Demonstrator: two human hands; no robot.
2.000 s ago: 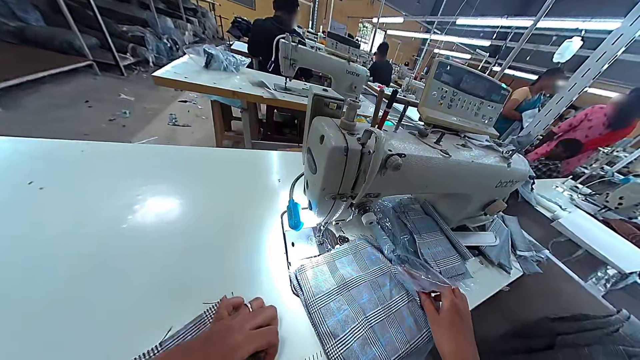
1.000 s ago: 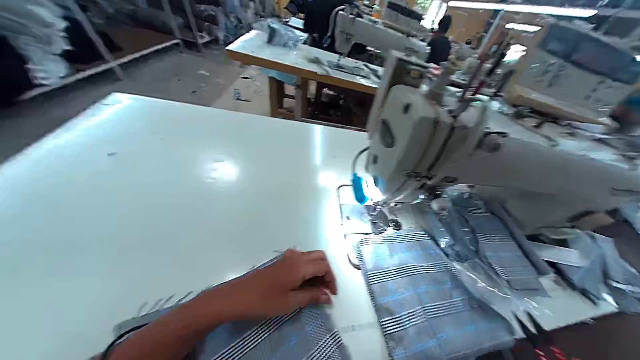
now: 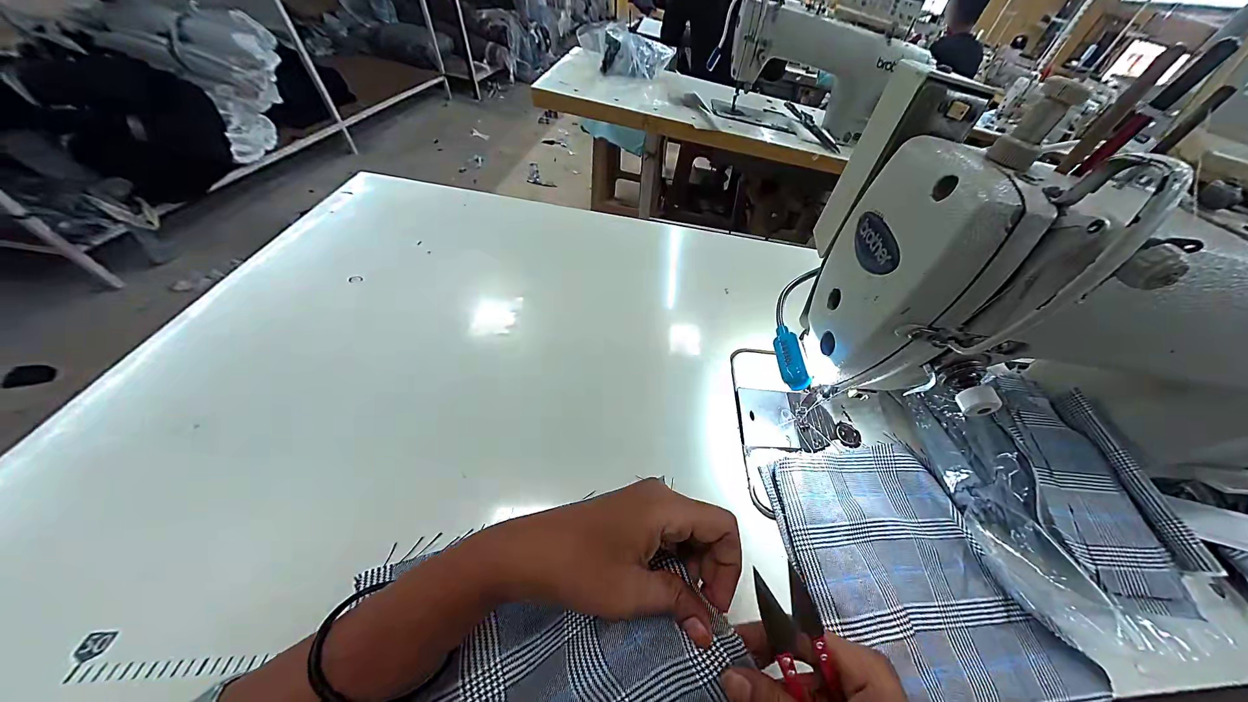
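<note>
My left hand (image 3: pixel 648 551) pinches the edge of a grey plaid fabric piece (image 3: pixel 575 648) at the lower middle of the table. Just right of it, my right hand (image 3: pixel 814 673) holds red-handled thread snips (image 3: pixel 795 634), blades apart and pointing up, close to the fabric edge. A stack of plaid fabric pieces (image 3: pixel 897 575) lies to the right, below the needle area of a white Brother sewing machine (image 3: pixel 936 234). Clear plastic (image 3: pixel 1024 546) lies over part of it, beside more plaid pieces (image 3: pixel 1092 487). A small blue lamp (image 3: pixel 791 359) lights the needle plate (image 3: pixel 767 419).
The glossy white tabletop (image 3: pixel 390 390) extends left of the machine, with a printed scale at its front. Behind it stands another sewing table (image 3: pixel 682 122) with a machine (image 3: pixel 829 58) and a plastic bag (image 3: pixel 624 51). Racks of bundled fabric (image 3: pixel 185 73) stand at the back left.
My left hand has lifted the fabric edge into a pinch. My right hand, on the plastic two seconds ago, now holds the snips beside my left hand. The view has swung left.
</note>
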